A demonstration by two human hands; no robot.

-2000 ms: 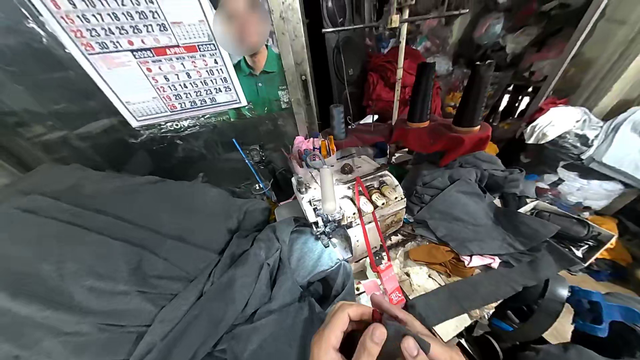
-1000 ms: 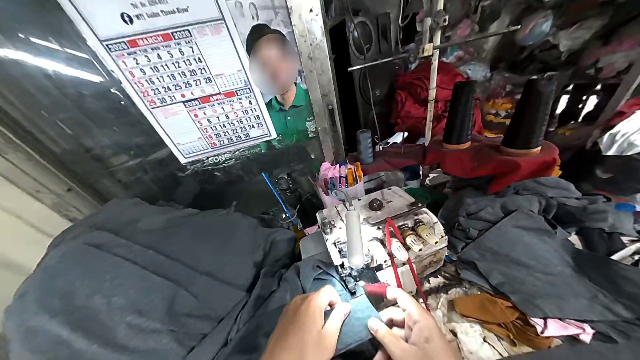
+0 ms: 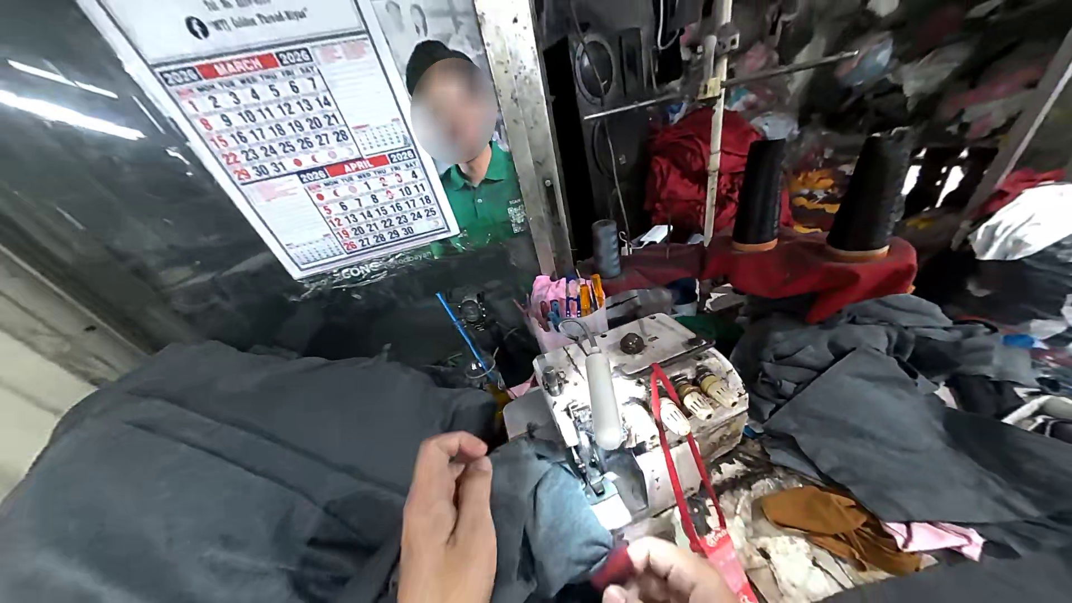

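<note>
An overlock sewing machine (image 3: 645,402) with a small lamp over its needle area stands at the centre. Dark grey fabric (image 3: 553,511), brightly lit at one fold, lies at the left of its presser foot. My left hand (image 3: 452,511) is above this cloth, fingers curled and parted, with nothing seen between them. At the bottom edge is my right hand (image 3: 662,574), partly cut off, just right of the lit cloth. Something red covers one of its fingertips; whether it pinches the cloth cannot be told. A red lanyard (image 3: 678,461) hangs down the machine's front.
A big heap of dark grey cloth (image 3: 251,486) fills the left. More grey pieces (image 3: 904,435), a brown cloth (image 3: 837,523) and a pink scrap (image 3: 938,538) lie right of the machine. Black thread cones (image 3: 760,197) stand behind on red cloth. A wall calendar (image 3: 285,126) hangs at upper left.
My hands, together on the cloth at the machine's foot one second ago, are now apart and nearer the bottom edge. Two seconds ago they held a dark piece right of the machine.
</note>
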